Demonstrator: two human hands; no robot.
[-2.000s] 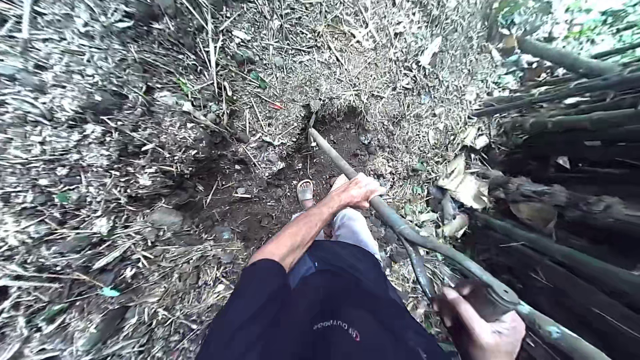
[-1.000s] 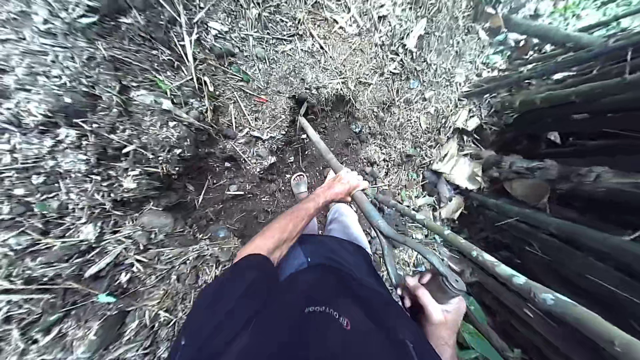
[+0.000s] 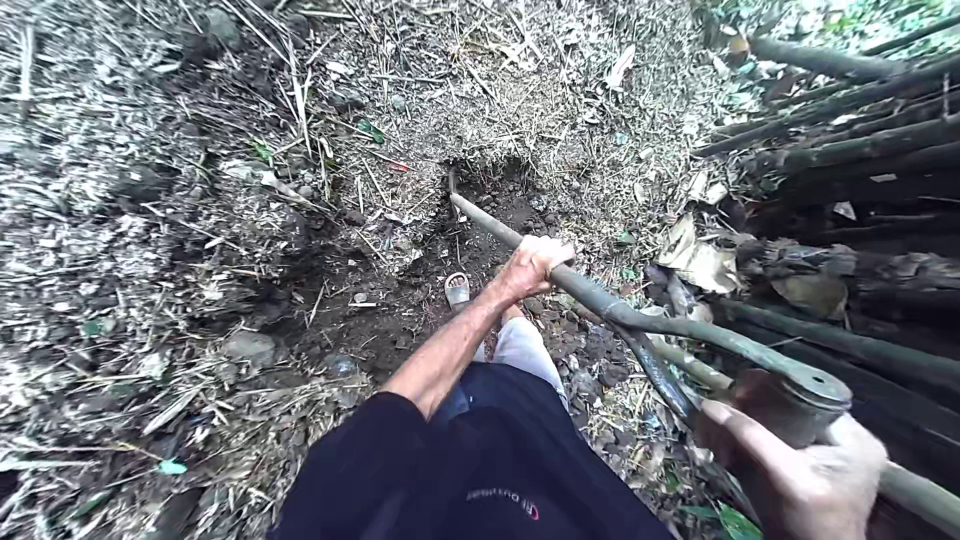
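Note:
A long-handled digging tool with a forked wooden handle (image 3: pixel 675 325) slants from the lower right toward the ground ahead. Its narrow end (image 3: pixel 453 184) reaches the left edge of a shallow hole in dark soil (image 3: pixel 499 199); the tip is partly hidden. My left hand (image 3: pixel 534 264) is closed around the shaft at its middle. My right hand (image 3: pixel 810 465) grips the wide brown grip piece at the upper end, below the flat knob. My sandalled foot (image 3: pixel 457 289) stands on soil just behind the hole.
Bamboo poles (image 3: pixel 855 341) and logs lie stacked along the right side. A pale pole runs under the tool's handle. Dry leaves (image 3: pixel 697 259) lie beside the stack. Dry litter and twigs cover the ground, with a stone (image 3: pixel 250 347) at left.
Two seconds ago the tool's lower end showed at the hole too. My right hand and the handle's upper end first moved down and left, then back to the right. Both hands keep their hold.

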